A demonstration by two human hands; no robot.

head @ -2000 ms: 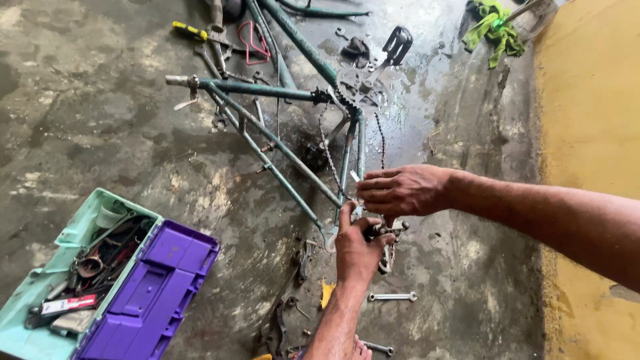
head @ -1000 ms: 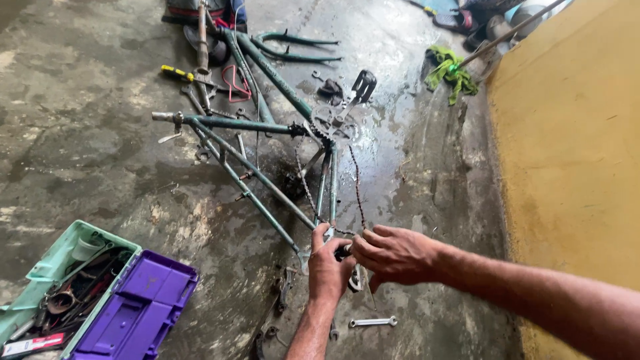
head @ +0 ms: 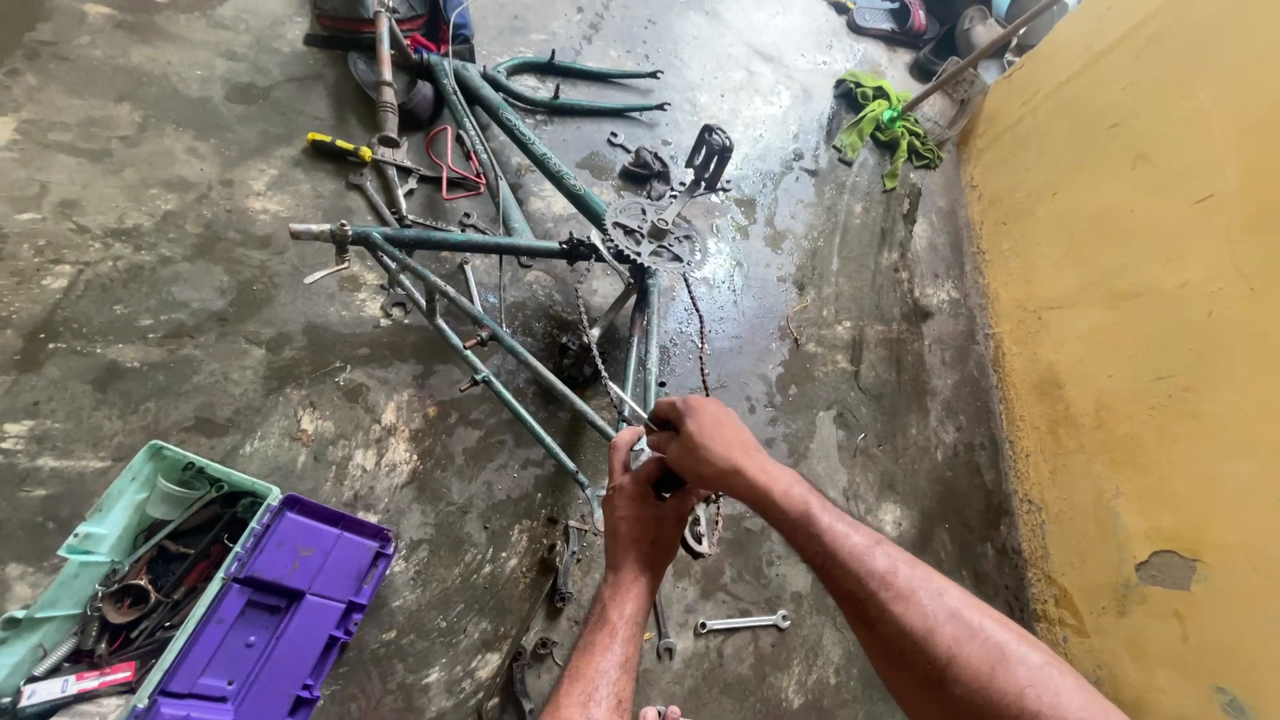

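A green bicycle frame (head: pixel 480 240) lies on the concrete floor, with its crankset (head: pixel 655 234) and black pedal (head: pixel 709 158) attached. My left hand (head: pixel 645 510) is closed around a dark part at the rear dropout end; the part is mostly hidden by my fingers. Against it, my right hand (head: pixel 708 445) pinches a thin metal rod-like piece (head: pixel 634 404) that points up and left. The bicycle chain (head: pixel 700 330) hangs in a loop from the chainring area down past my hands. Just below them shows part of the rear derailleur (head: pixel 702 530).
At lower left stands a mint toolbox (head: pixel 75 545) with a purple lid (head: pixel 285 610). A combination wrench (head: pixel 743 623) lies near my hands. A yellow-handled screwdriver (head: pixel 340 148), a fork (head: pixel 580 88), a green cloth (head: pixel 885 125) and footwear (head: pixel 893 20) lie farther up. A yellow wall (head: pixel 1140 330) borders the right.
My right hand was flatter over my left hand two seconds ago; its fingers now pinch the thin metal piece. Both hands stay by the rear of the bicycle frame. The view has shifted.
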